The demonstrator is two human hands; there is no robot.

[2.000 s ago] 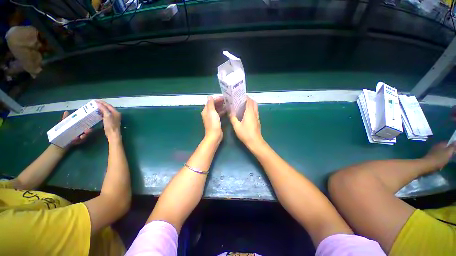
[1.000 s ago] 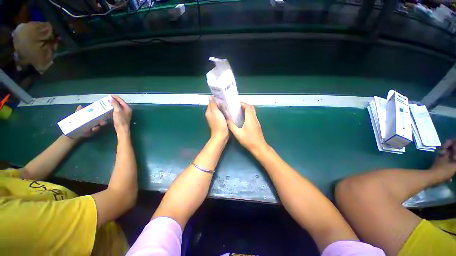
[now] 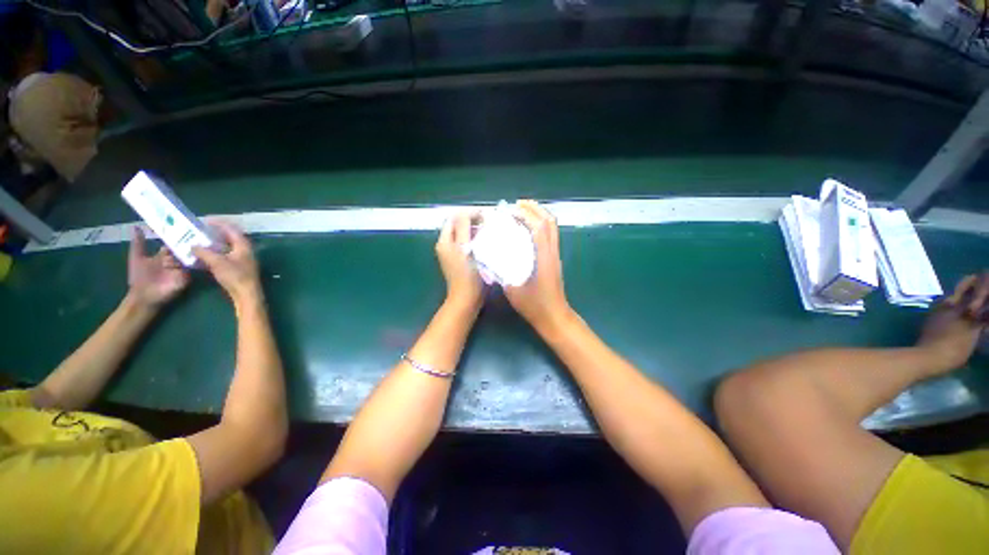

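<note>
A white folding carton [image 3: 504, 249] is held between both hands over the green bench, in the middle of the view. It is seen end-on as a bright, overexposed white shape, so its flaps cannot be told apart. My left hand [image 3: 462, 260] grips its left side. My right hand [image 3: 541, 263] grips its right side, with fingers near its top edge.
At right, low piles of flat cartons [image 3: 800, 252] lie on the green bench [image 3: 662, 314], with an erected carton [image 3: 846, 247] on top. A neighbour at left holds a white box [image 3: 165, 220]. Another person's arm [image 3: 835, 407] is at right. A white strip [image 3: 672, 211] runs along the bench.
The carton has tipped from upright to end-on between my hands, and both hands now wrap its sides. The left neighbour has turned their box to another angle and holds it with one hand.
</note>
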